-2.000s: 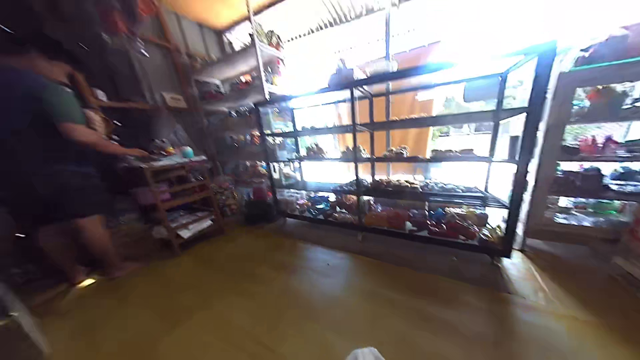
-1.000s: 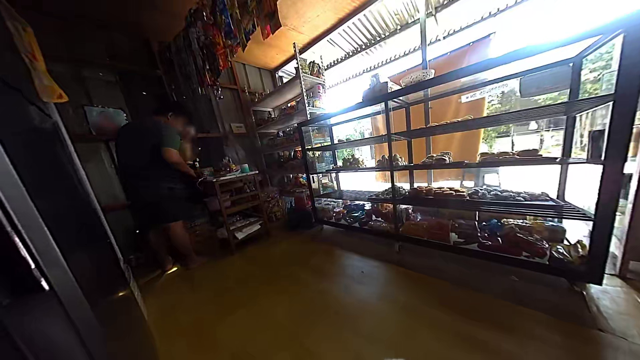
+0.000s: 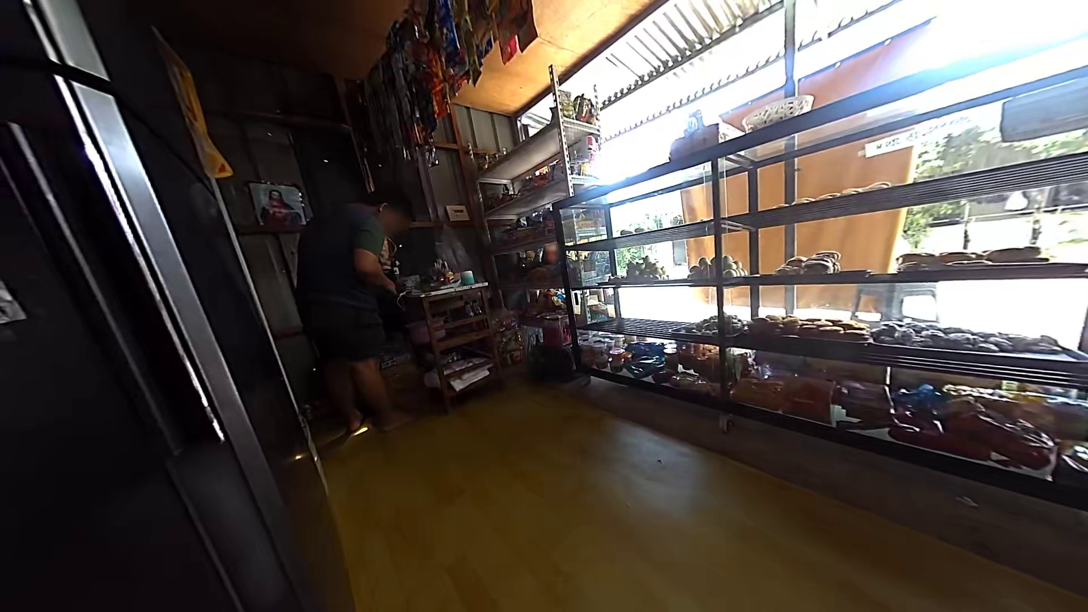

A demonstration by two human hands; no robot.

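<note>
Neither my left hand nor my right hand is in view. On the right stands a long black metal display rack (image 3: 721,306) with glass panes. Its shelves hold breads or pastries, among them brown ones (image 3: 812,328) and a row of dark, pale-dusted ones (image 3: 965,337). Packaged goods in plastic (image 3: 973,433) fill the bottom shelf. A white woven basket (image 3: 778,112) rests on the rack's top.
At the left a dark, tall cabinet or refrigerator (image 3: 246,340) stands close. Another person (image 3: 344,289) stands by a small wooden shelf table (image 3: 459,340) at the back. Sachets (image 3: 425,76) hang overhead. A white shelf unit (image 3: 531,170) stands in the back corner. The floor (image 3: 544,510) is yellowish brown.
The view has swung left, so the dark cabinet now fills the left side. A pale thing at the bottom edge two seconds ago is out of view.
</note>
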